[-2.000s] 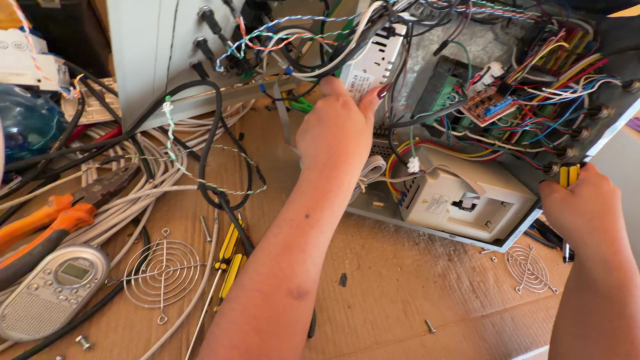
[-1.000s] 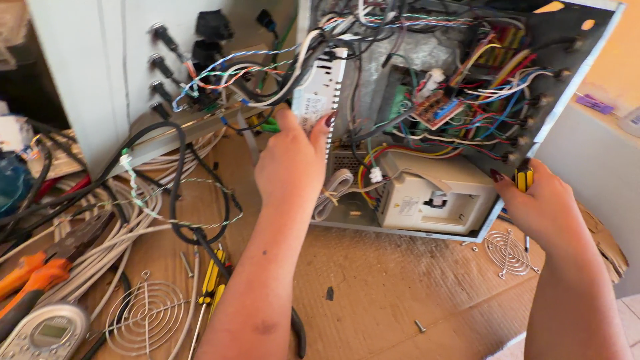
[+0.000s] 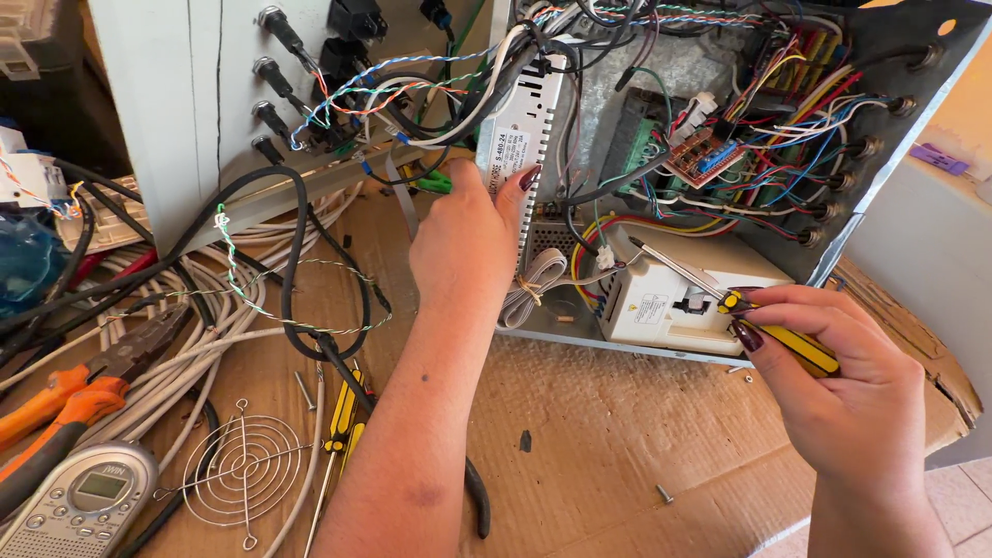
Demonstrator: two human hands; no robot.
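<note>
My left hand (image 3: 469, 232) grips the lower part of a perforated metal power supply (image 3: 515, 155), tilted at the open side of a metal enclosure (image 3: 845, 232). Between the fingers and thumb of my right hand (image 3: 837, 364) is a yellow-and-black screwdriver (image 3: 798, 345), its shaft pointing up and left over a beige boxed module (image 3: 659, 302). Wires run across the top of the power supply. Right of it, inside the enclosure, sit a red circuit board (image 3: 704, 157) and green terminal blocks (image 3: 639, 155). A bundled grey ribbon cable (image 3: 535, 291) lies below the supply.
At left lie orange-handled pliers (image 3: 101, 395), coiled cables (image 3: 225, 325), a silver handheld radio (image 3: 81, 504), a wire fan guard (image 3: 244, 469) and more screwdrivers (image 3: 341, 418). A grey panel (image 3: 170, 108) with attached connectors stands upper left. A loose screw (image 3: 664, 494) lies on the cardboard (image 3: 589, 434).
My right hand has moved from the enclosure's lower right edge to in front of the beige module, and the screwdriver's shaft now shows. My left hand stays on the power supply.
</note>
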